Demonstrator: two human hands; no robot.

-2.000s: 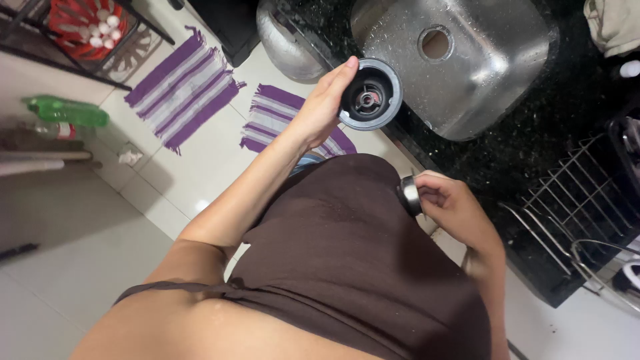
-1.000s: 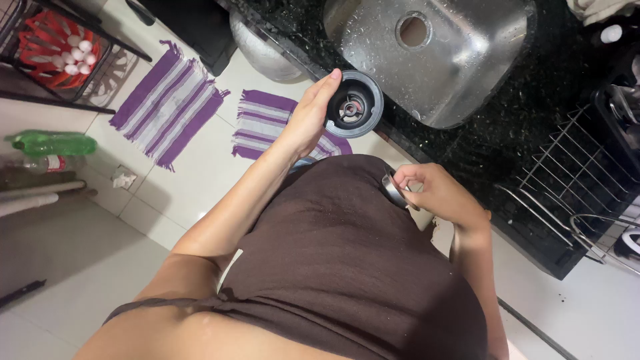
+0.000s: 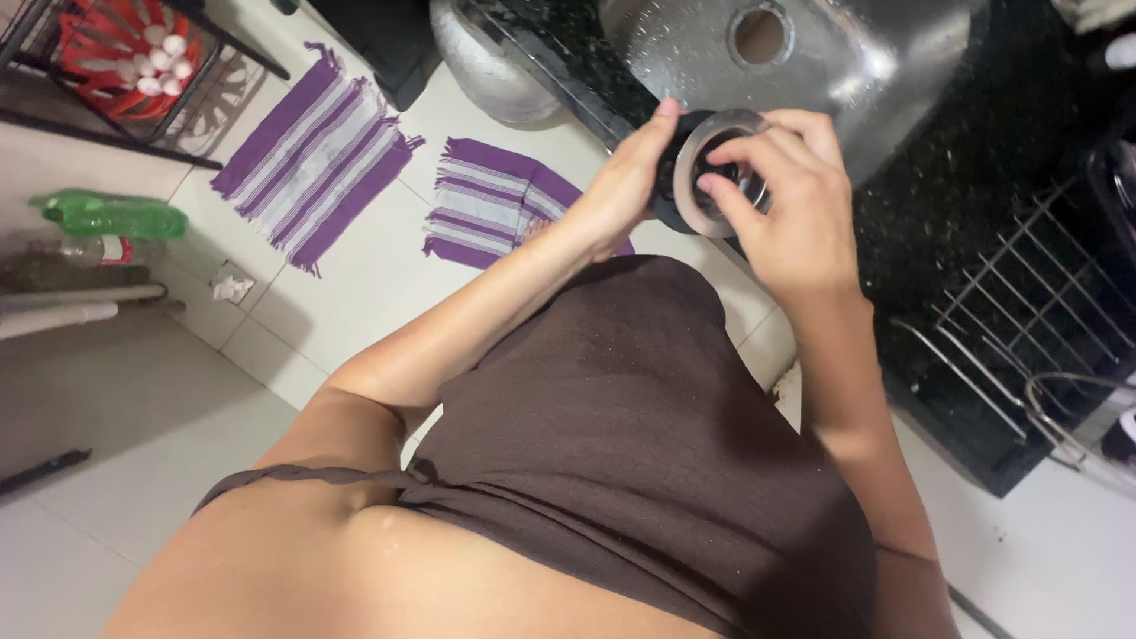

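My left hand (image 3: 626, 182) is closed around a dark round container (image 3: 676, 177), perhaps a blender or grinder part, at the near edge of the steel sink. Over its opening is a metal ring-shaped piece (image 3: 692, 188). The thumb and fingertips of my right hand (image 3: 781, 191) reach into the middle of this ring and grip it. Ring and container appear to touch; the inside of the container is mostly hidden by my right fingers.
The steel sink (image 3: 692, 67) lies just beyond my hands, set in a black stone counter (image 3: 905, 195). A wire dish rack (image 3: 1047, 293) stands at the right. Purple striped mats (image 3: 319, 160) lie on the tiled floor, near green plastic bottles (image 3: 115, 215) and a rack (image 3: 191, 155) with a red egg basket.
My right hand has moved from beside the dark shirt up to the container, bringing the metal ring over its opening. My left hand still holds the container.
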